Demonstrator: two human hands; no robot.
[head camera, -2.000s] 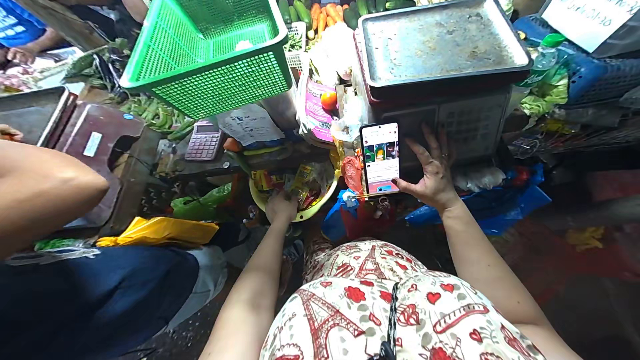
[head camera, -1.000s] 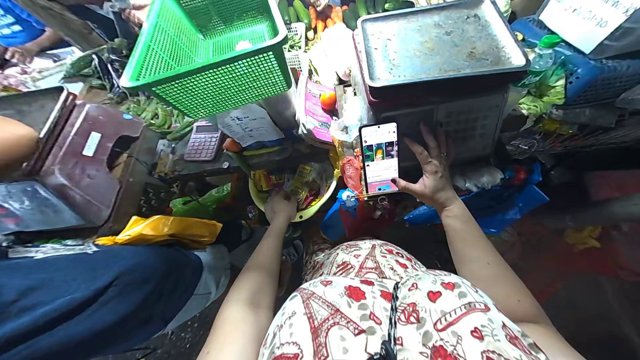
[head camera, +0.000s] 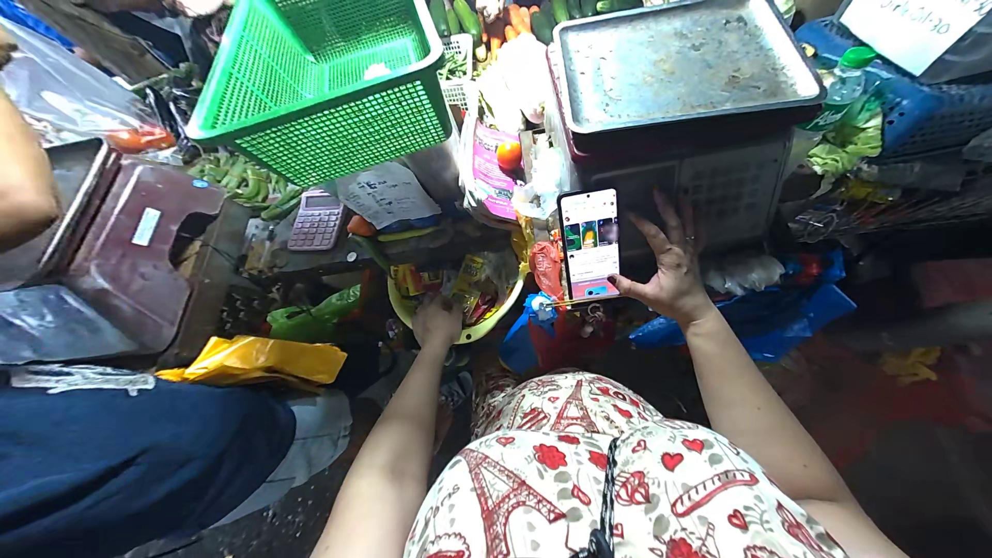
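Note:
My left hand (head camera: 438, 319) reaches over the near rim of a pale yellow plastic basin (head camera: 474, 335) that holds colourful packets (head camera: 469, 283). Its fingertips are down among them, so whether it grips one cannot be told. A smartphone (head camera: 589, 248) with a lit screen stands upright in front of a dark scale (head camera: 697, 186). My right hand (head camera: 670, 271) is beside the phone, fingers spread, its thumb touching the lower right of the screen. What supports the phone is not clear.
A metal tray (head camera: 690, 62) tops the scale. A green plastic basket (head camera: 341, 116), a pink calculator (head camera: 316, 221) and a handwritten paper (head camera: 387, 192) lie to the left. Near me are a yellow bag (head camera: 260, 360) and blue plastic (head camera: 752, 318). Another person in dark blue (head camera: 132, 457) is at my left.
The other person's arm at the left has shifted, and a clear plastic bag now shows at the upper left. My hands and the phone have hardly moved.

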